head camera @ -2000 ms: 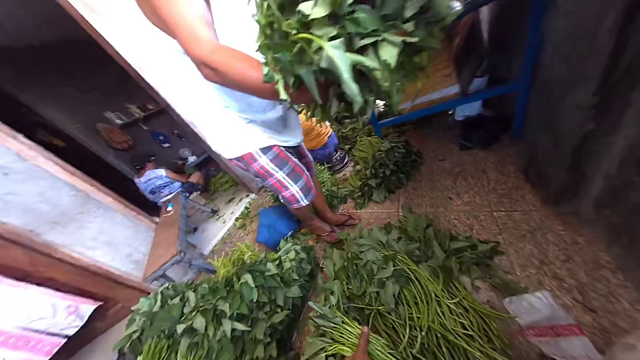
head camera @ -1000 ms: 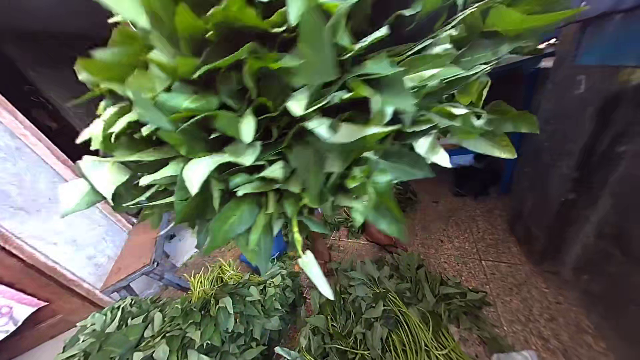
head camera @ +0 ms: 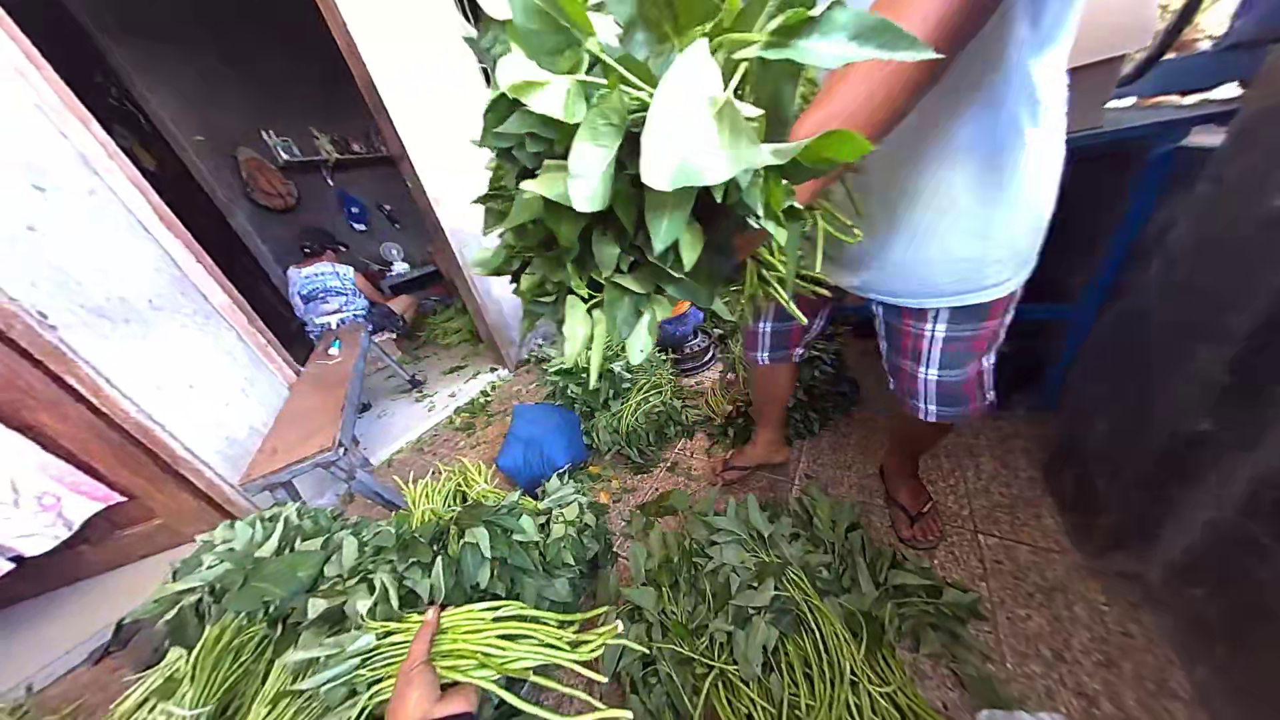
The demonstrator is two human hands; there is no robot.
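Observation:
At the bottom edge, my left hand (head camera: 425, 675) lies over a bunch of long green stems (head camera: 510, 640) of a leafy vegetable that looks like water spinach. One finger stretches across the stems; the rest of the hand is partly cut off by the frame. The bunch rests on a heap of leafy greens (head camera: 300, 560). To its right spreads another heap (head camera: 800, 610), stems toward the bottom. A standing person's hand and arm (head camera: 870, 90) hold a big leafy bunch (head camera: 640, 170) up in front of the view. My right hand is not in view.
The standing person, in plaid shorts (head camera: 935, 350) and sandals, is on the tiled floor beyond the right heap. A blue bundle (head camera: 540, 445) and more greens lie behind the heaps. A wooden bench (head camera: 310, 410) stands left, with a seated person (head camera: 330, 290) beyond. A dark surface (head camera: 1170, 400) borders the right.
The big leafy bunch, which filled the upper view a second ago, is smaller in view, held up by the standing person. My left hand now shows on the stems at the bottom.

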